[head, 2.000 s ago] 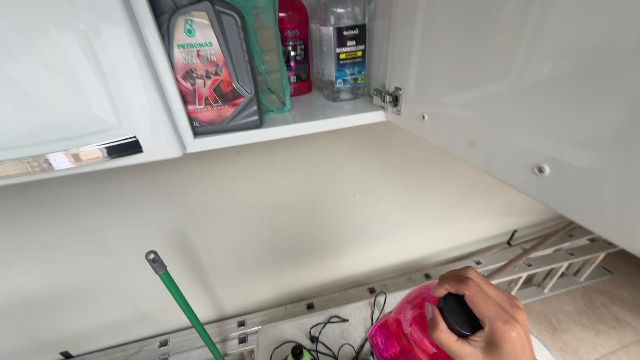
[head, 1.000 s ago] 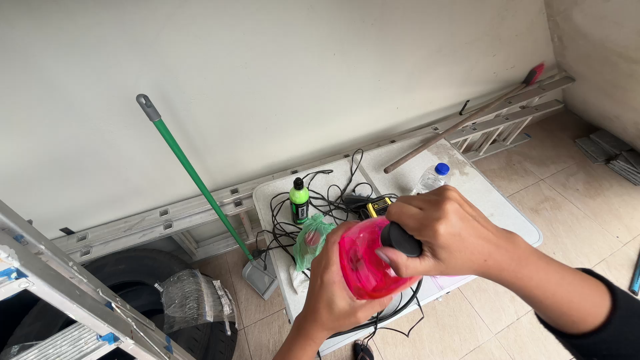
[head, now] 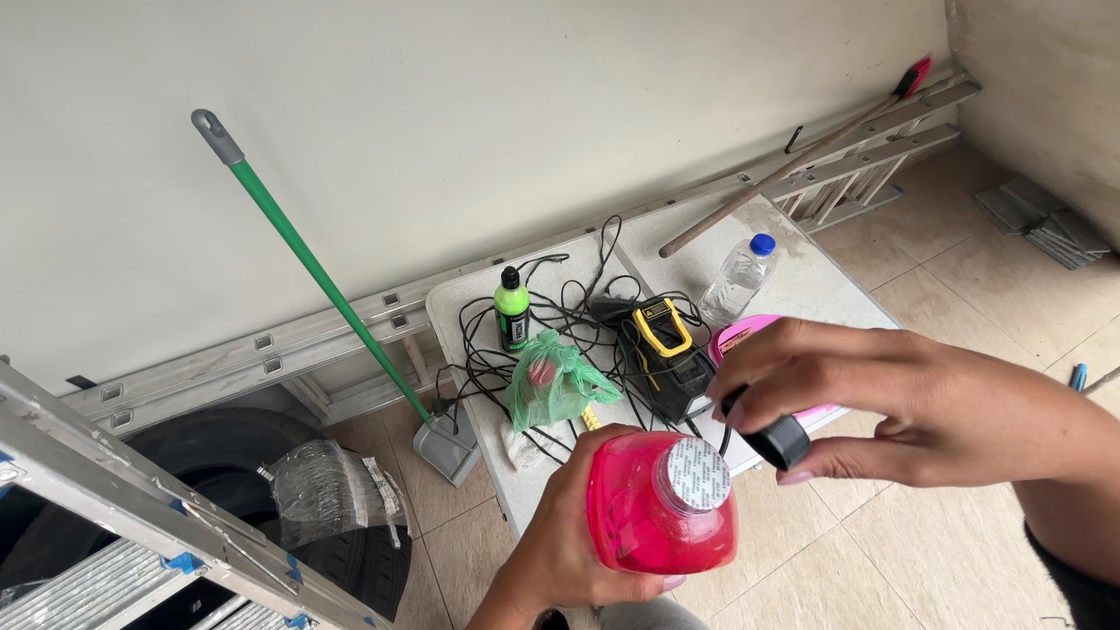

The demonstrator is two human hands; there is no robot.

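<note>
My left hand [head: 569, 534] is wrapped around a clear plastic bottle of pink liquid [head: 639, 525], tilted with its neck toward me. A printed foil seal [head: 697, 473] covers the mouth. Just right of the neck, my right hand [head: 840, 407] holds a black screw cap [head: 779, 440] between thumb and fingers, apart from the bottle. Beyond the hands, a white folding table [head: 744, 206] carries a green bottle with a black cap [head: 512, 311], a knotted green plastic bag [head: 556, 385], a black and yellow device [head: 667, 350] and a clear bottle with a blue cap [head: 739, 276].
Black cables [head: 560, 302] tangle over the table. A green-handled dustpan [head: 306, 254] stands at its left, and a broom [head: 787, 166] leans across its far corner. Ladders lie along the wall; a metal stepladder [head: 131, 490] and a tyre [head: 236, 429] are at lower left. Tiles [head: 1046, 219] lie at right.
The black cap was on the pink bottle one second ago and is now off it, in my right hand. The view has swung down from the open wall cabinet seen two seconds ago.
</note>
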